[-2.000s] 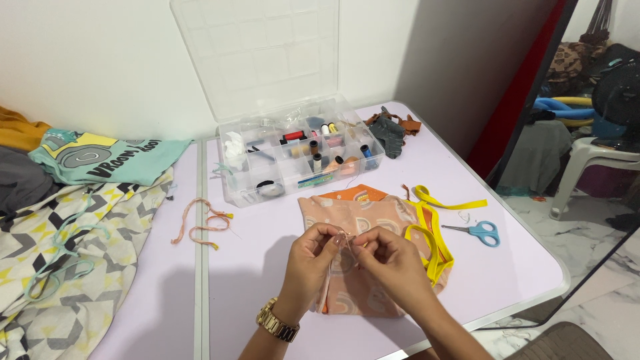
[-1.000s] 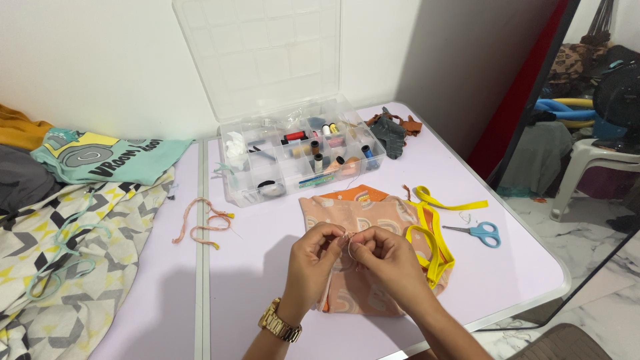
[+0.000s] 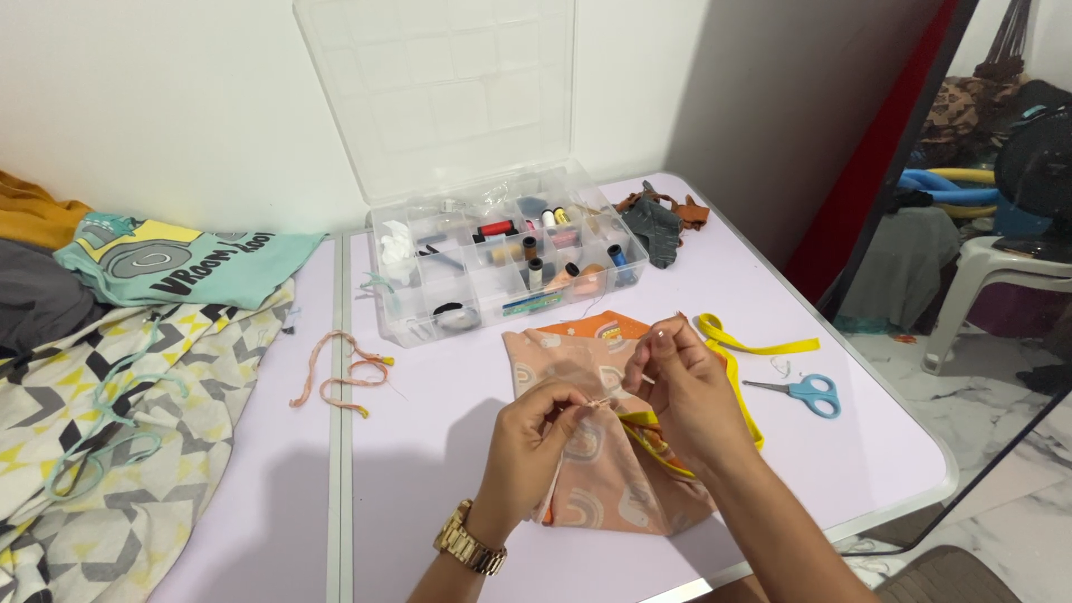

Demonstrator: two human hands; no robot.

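My left hand [image 3: 536, 444], with a gold watch on the wrist, pinches an edge of the peach rainbow-print fabric [image 3: 586, 502], lifting it off the table. Above and to the right of that pinch is my right hand [image 3: 682, 389], its thumb and fingertips pressed together; a needle or thread between them is too small to make out. Yellow trim [image 3: 737, 385] runs along the fabric's right side, with a loose end on the table. Blue-handled scissors [image 3: 812, 395] lie to the right of my right hand.
An open clear plastic organizer box [image 3: 410, 335] with thread spools stands behind the fabric. Peach embroidery floss [image 3: 335, 381] lies left, across the table's seam. Folded clothes [image 3: 209, 268] and patterned cloth [image 3: 134, 469] cover the far left. Dark and brown scraps [image 3: 653, 230] lie beside the box.
My right hand has moved up and to the right, away from my left hand; the two were together before. The fabric is now pulled up into a peak at my left fingertips.
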